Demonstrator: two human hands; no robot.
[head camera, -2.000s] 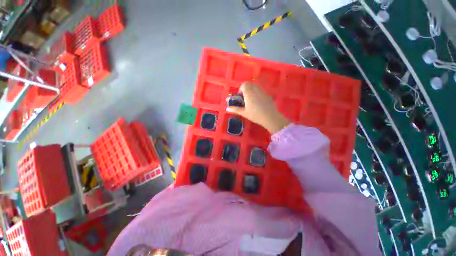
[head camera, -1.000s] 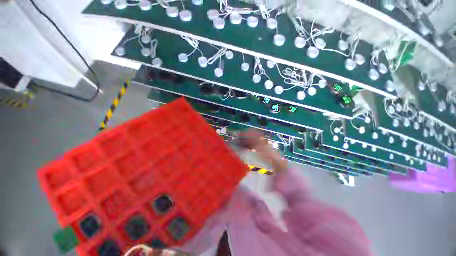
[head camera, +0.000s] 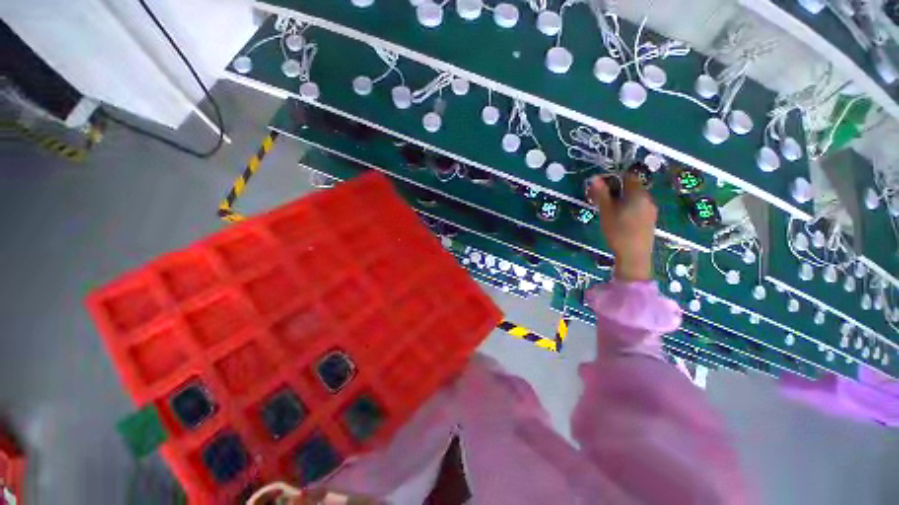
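A red-orange compartment tray (head camera: 286, 266) is held tilted in front of me, with several dark watch bodies (head camera: 282, 412) in its lower-left pockets and a green tag (head camera: 143, 430) on its left edge. My right hand (head camera: 628, 219) is at a shelf of the charging rack (head camera: 513, 187), its fingers around a small dark watch body (head camera: 613, 185), partly hidden by the fingers. Lit watches with green digits (head camera: 688, 180) sit just right of the hand. My left hand (head camera: 286, 493) is at the bottom edge under the tray, mostly cut off; its fingers cannot be made out.
White charging pucks (head camera: 632, 94) on thin cables lie along the green shelves. Shelf edges curve across the upper right. A white cabinet (head camera: 168, 59) with a black cable stands at upper left. Yellow-black tape (head camera: 248, 173) marks the grey floor. A purple item (head camera: 838, 395) shows at right.
I have turned from the floor area toward the rack. My right hand has moved from over the tray, up and right to the shelf, with a watch body.
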